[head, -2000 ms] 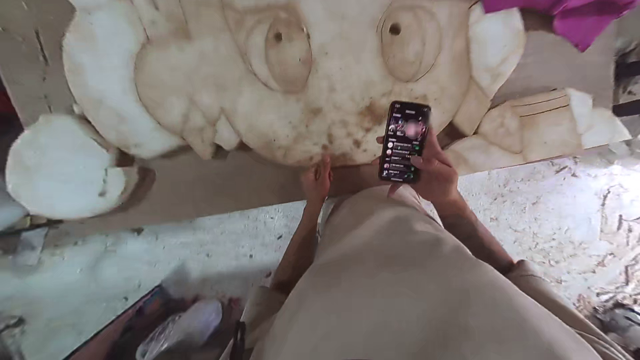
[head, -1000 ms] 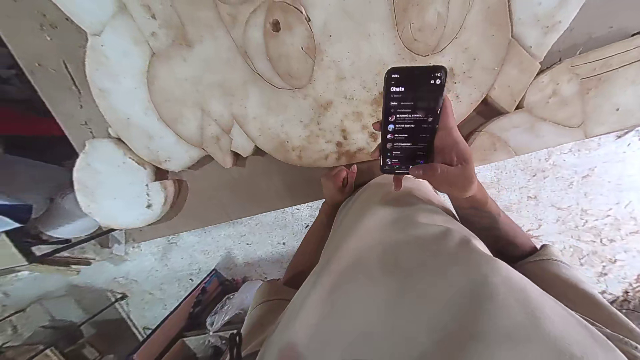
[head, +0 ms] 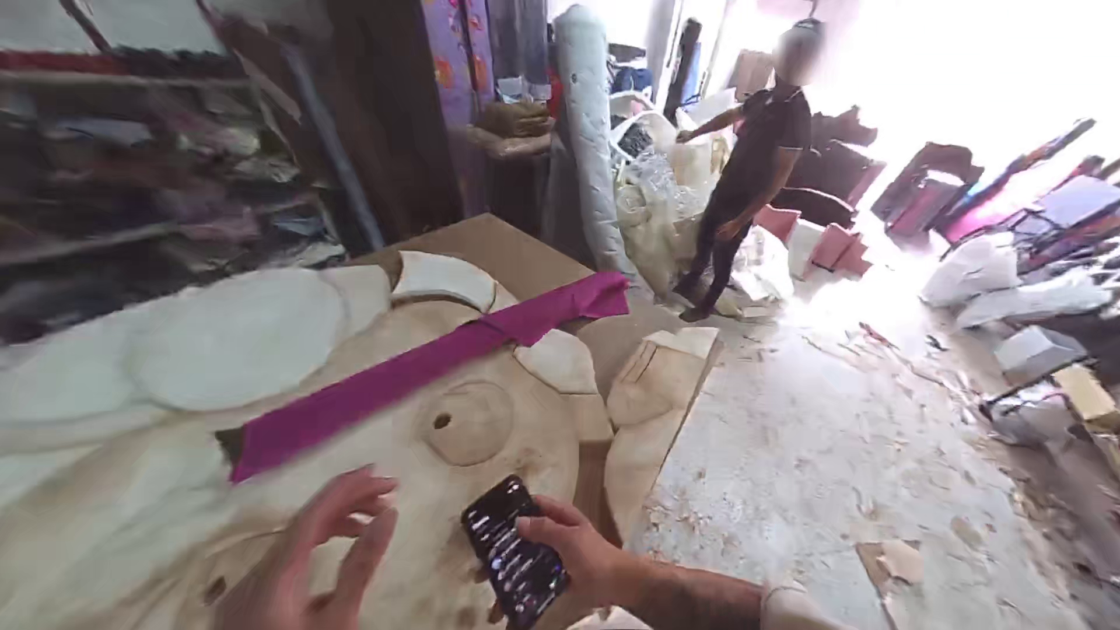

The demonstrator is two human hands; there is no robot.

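My right hand (head: 582,556) holds a black smartphone (head: 516,551) with its screen lit, the thumb resting over the display, at the lower middle. To its left my left hand (head: 324,551) is raised above the table, fingers spread and slightly curled, holding nothing. Beneath both lies a large cut-out of pale, stained sheet material (head: 534,437), probably foam, with round eye-like shapes and dark holes. A magenta fabric strip (head: 376,394) stretches diagonally across it, beyond my hands.
A person (head: 752,166) stands beyond the table (head: 490,241), near a tall wrapped roll (head: 584,131) and plastic bags. Smaller pale pieces (head: 652,385) lie at the table's right edge. Scraps litter the floor (head: 787,472); piled materials (head: 1032,280) line the right side.
The view has swung up and across the room, bringing the standing person into sight. My left hand, loosely closed near my body before, is now lifted with fingers spread. The phone remains in my right hand.
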